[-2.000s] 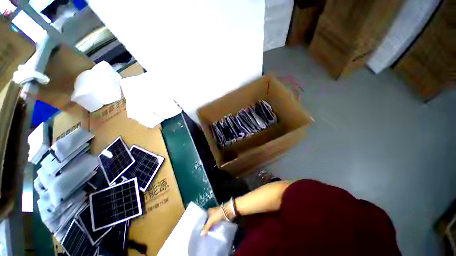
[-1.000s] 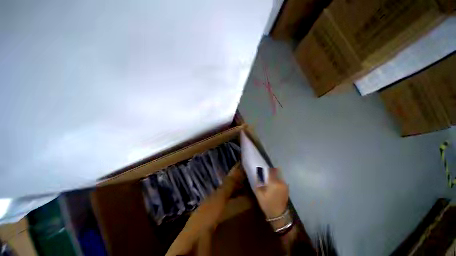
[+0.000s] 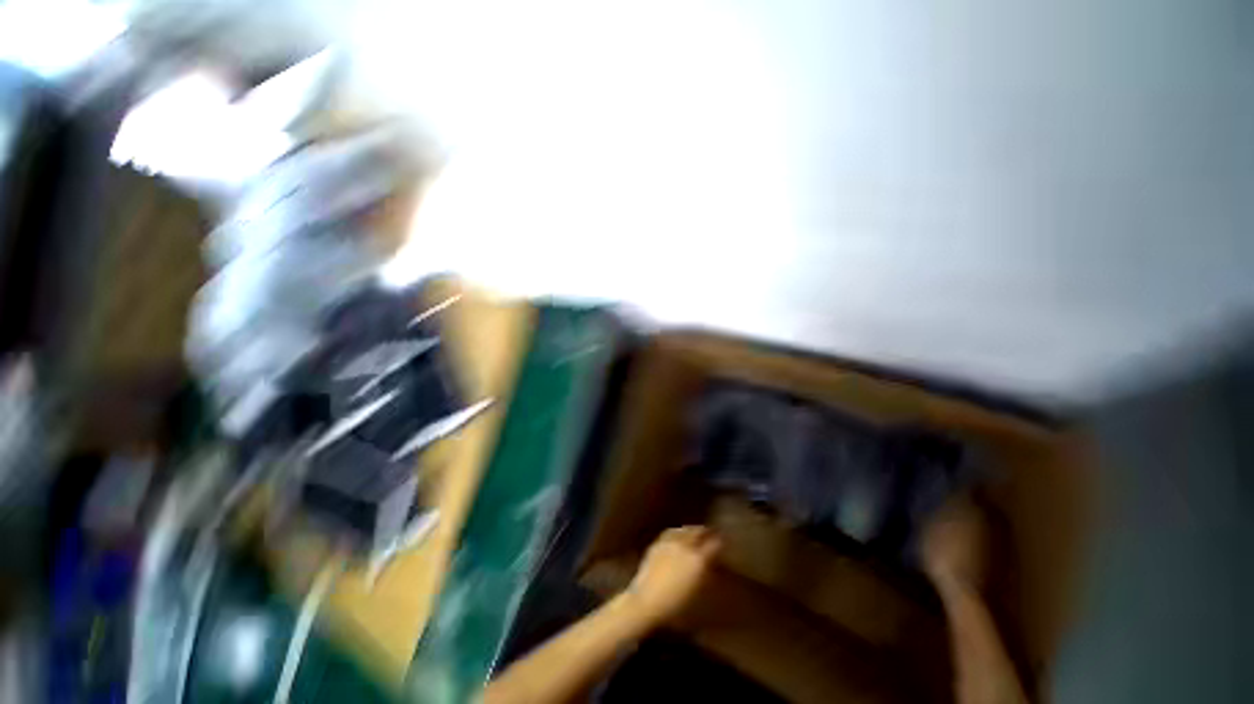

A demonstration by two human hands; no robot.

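The large brown packing carton (image 3: 798, 585) stands open beside the bench, with a row of wrapped panels (image 3: 825, 461) upright along its far side. My right hand (image 3: 956, 543) is inside the carton at the right end of the row, blurred; its fingers cannot be made out. My left hand (image 3: 677, 567) is over the carton's near left part with its fingers curled; I see nothing clear in it. Dark solar panels (image 3: 351, 475) lie blurred on the flattened cardboard (image 3: 378, 626) on the bench.
The green bench edge (image 3: 516, 481) runs along the carton's left side. A big white surface (image 3: 935, 179) spans behind the carton. Grey-white wrapped bundles (image 3: 275, 303) are piled at the back left of the bench. Grey floor (image 3: 1183, 523) shows at the right.
The view has swung left, bringing the bench back in. The white-wrapped panel that was in my right hand at the carton is no longer seen there. My hands have moved apart.
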